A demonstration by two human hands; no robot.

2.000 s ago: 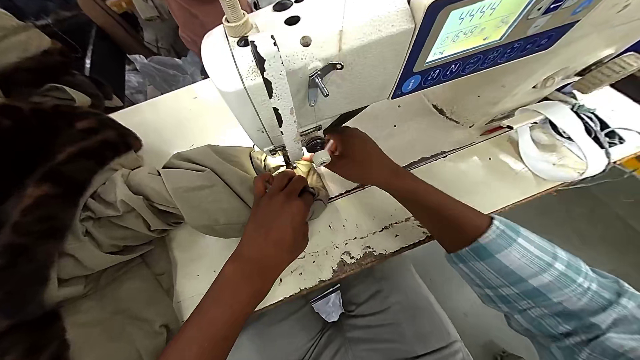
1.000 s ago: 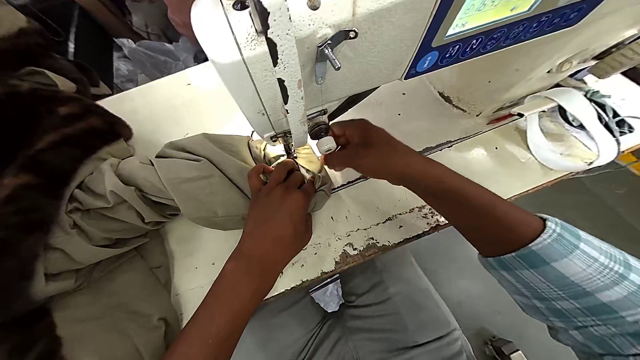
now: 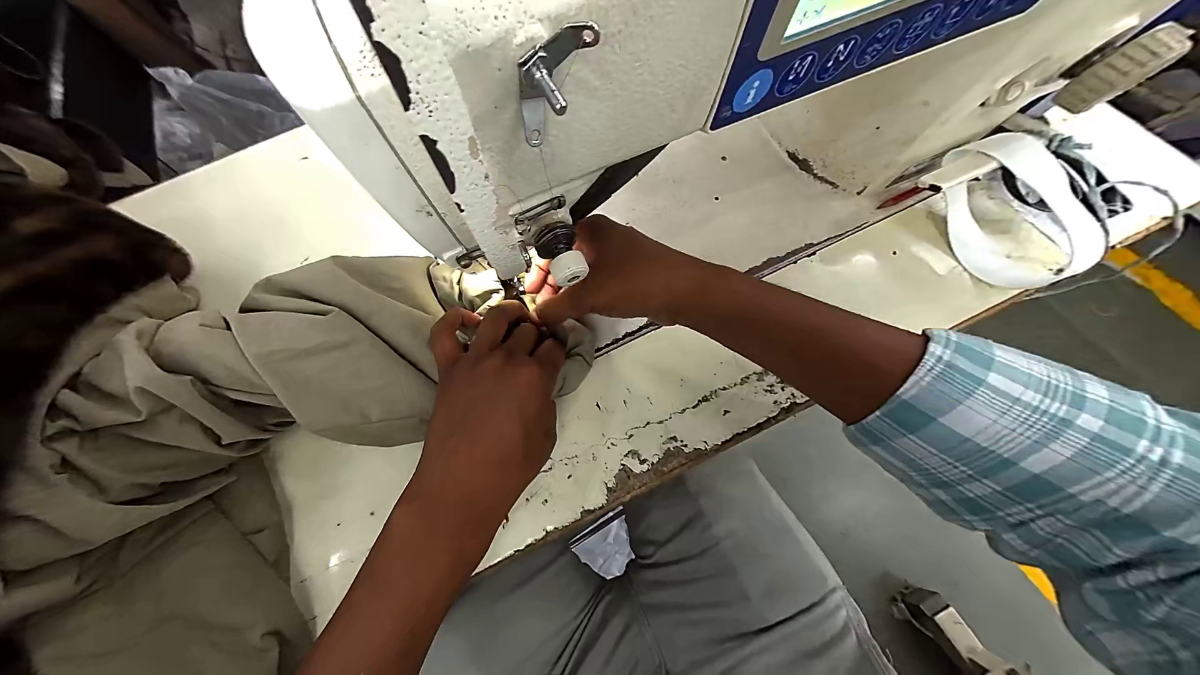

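Observation:
A khaki cloth garment [image 3: 347, 347] lies bunched across the left of the sewing machine bed, one end under the needle area of the white industrial sewing machine [image 3: 469, 122]. My left hand [image 3: 502, 366] grips that end just in front of the needle, its fingers curled on the cloth. Close behind the white tension knob [image 3: 569, 268], my right hand [image 3: 623, 277] has its fingertips at the cloth beside the needle. The knob and my fingers partly hide the stitching spot and what the right fingertips pinch.
A control panel [image 3: 816, 47] is on the machine's arm. White elastic tape [image 3: 966, 225] lies in a loop at the table's right, near a red pointed item [image 3: 905, 197]. The worn table edge [image 3: 656, 469] crosses above my lap. Dark brown furry material [image 3: 75, 272] rests at far left.
The view has moved closer to the machine. Both hands remain at the needle area; my right hand's fingers have shifted from beside the tension knob to lower, behind it, near the cloth.

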